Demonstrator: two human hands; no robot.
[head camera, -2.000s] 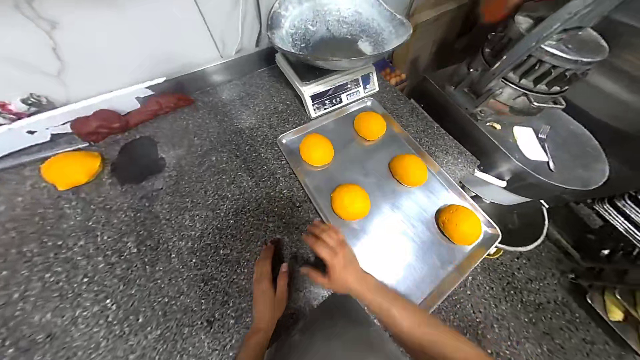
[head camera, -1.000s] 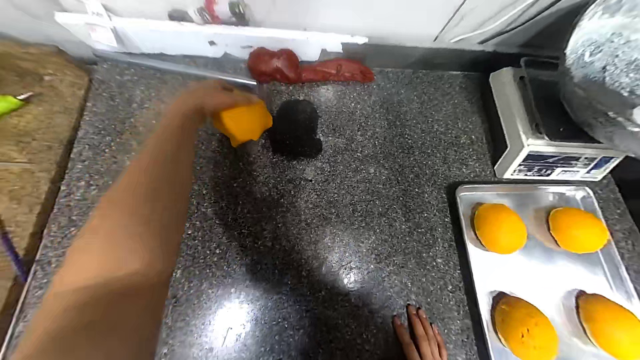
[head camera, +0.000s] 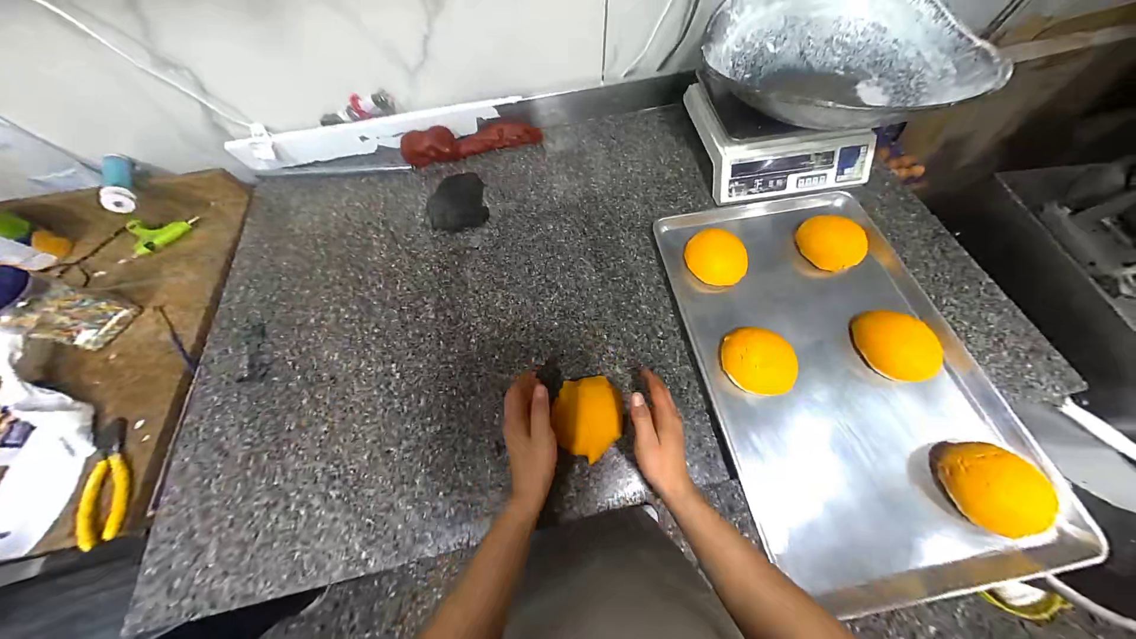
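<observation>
A lump of orange dough (head camera: 588, 417) rests on the speckled stone counter near its front edge. My left hand (head camera: 531, 435) is at its left side and my right hand (head camera: 658, 435) a little off its right side, fingers apart, neither visibly gripping it. On the right, a metal baking tray (head camera: 834, 541) carries several orange-topped rounds, one of them an orange-topped round (head camera: 760, 360) near the tray's left edge. Black dough (head camera: 457, 202) lies toward the back of the counter, with red dough (head camera: 470, 142) behind it by the wall.
A digital scale (head camera: 790, 169) bearing a large metal bowl (head camera: 852, 62) stands behind the tray. At left, a wooden surface (head camera: 169, 355) holds yellow-handled pliers (head camera: 105, 497), a green glue gun (head camera: 160, 235) and plastic bags. A white strip (head camera: 311, 146) runs along the wall.
The orange dough, beside the black dough at the back one second ago with a hand on it, now lies near the front edge between my hands. The view has shifted.
</observation>
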